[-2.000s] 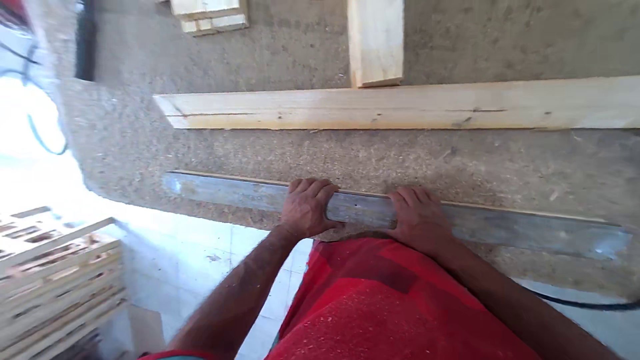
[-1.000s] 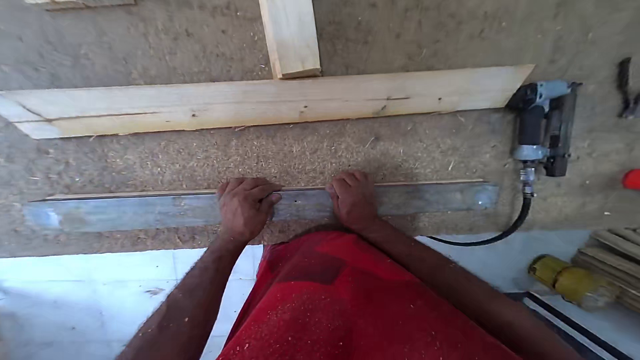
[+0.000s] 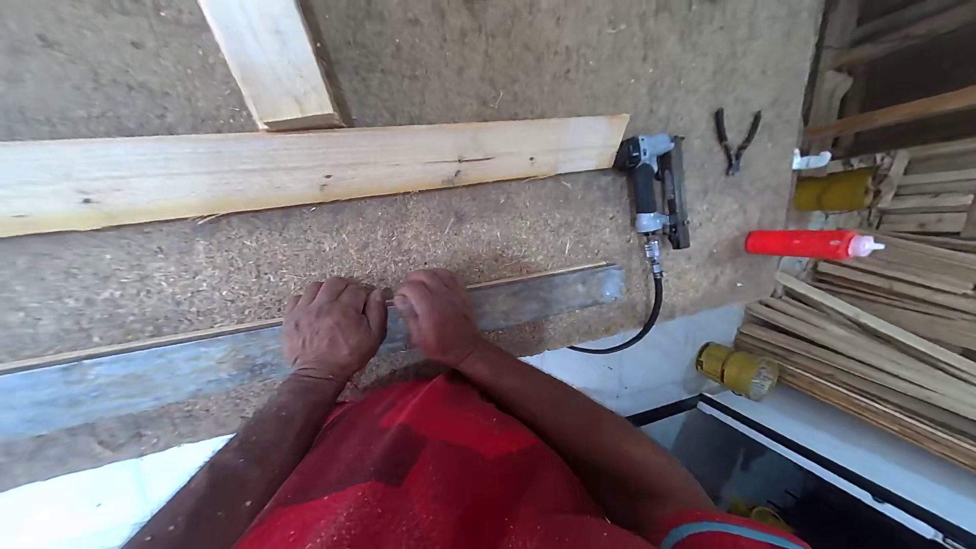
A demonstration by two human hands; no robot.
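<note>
A long grey, worn strip (image 3: 152,377) lies along the near edge of the sawdust-strewn workbench, with a thin pale wooden edge showing behind it. My left hand (image 3: 332,328) grips it over the far edge, thumb toward the right. Close beside it, my right hand (image 3: 436,314) is also closed over the strip; the fingertips of both are partly hidden. Beyond them lies a pale wooden board (image 3: 381,164) with an angled right end. Another board (image 3: 278,65) meets its far side. A pneumatic nailer or stapler (image 3: 652,187) rests at the board's right end.
A black air hose (image 3: 644,332) curves from the tool over the near edge. Pliers (image 3: 736,143) and a red squeeze bottle (image 3: 812,244) lie on the right of the workbench (image 3: 534,229). Past its edge are stacked wooden strips (image 3: 877,343) and a yellow container (image 3: 736,371).
My hands have come closer together along the grey strip, which both still hold. The view has shifted right, bringing the air tool, pliers and red bottle into sight.
</note>
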